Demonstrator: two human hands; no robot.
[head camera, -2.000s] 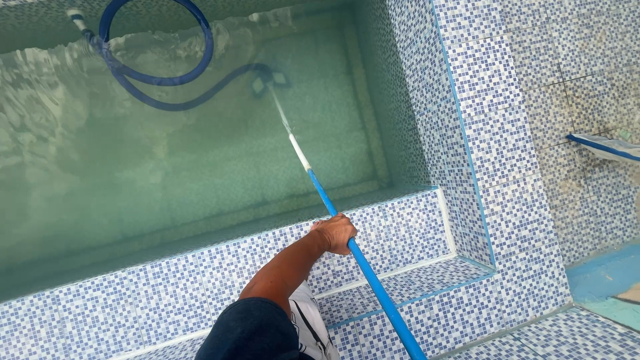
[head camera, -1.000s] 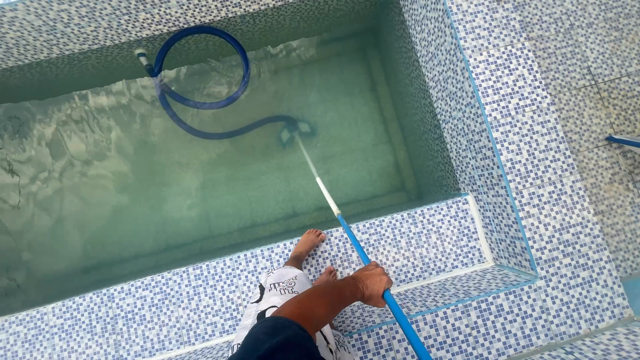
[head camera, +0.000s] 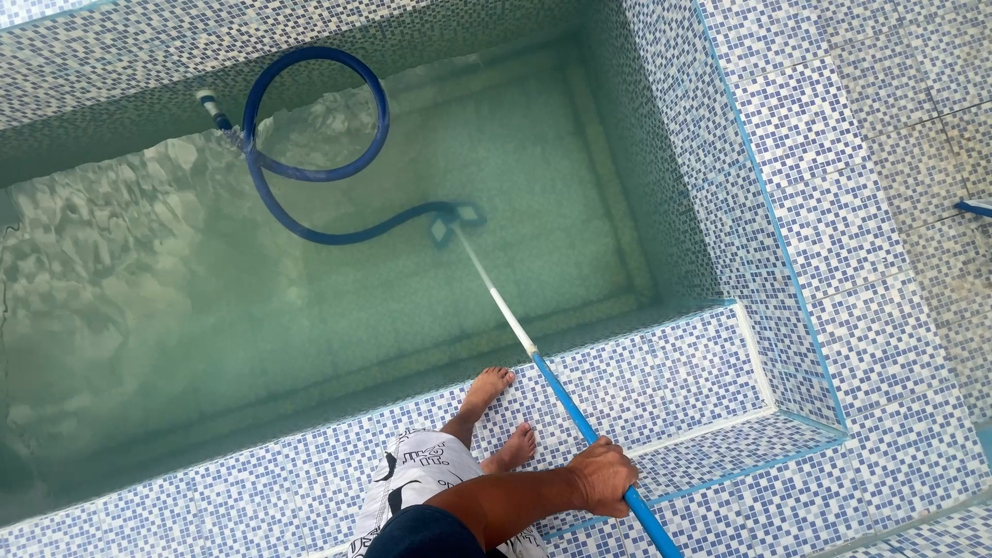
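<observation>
My left hand (head camera: 604, 474) is closed around the blue section of a telescopic pool pole (head camera: 566, 399), right of my knees. The pole slants from the lower right edge up to its white section (head camera: 511, 318) and into the greenish water. At its submerged end is a pool vacuum head (head camera: 457, 221), blurred by the water. A blue vacuum hose (head camera: 333, 236) runs from the head, loops once and reaches a pale hose end fitting (head camera: 206, 97) by the far wall. My right hand is out of view, and so is the pole's near end.
My bare feet (head camera: 488, 387) stand on the mosaic-tiled ledge (head camera: 659, 372) beside the water. A raised white-edged tile step (head camera: 744, 449) and the pool's side wall (head camera: 744, 232) lie to the right. At the far right edge, part of a blue-edged object (head camera: 975, 207) shows on the tiled floor.
Against the ledge corner, my left hand has come back from the waterside, still around the pole. My feet, hidden at first, now show. The view has shifted.
</observation>
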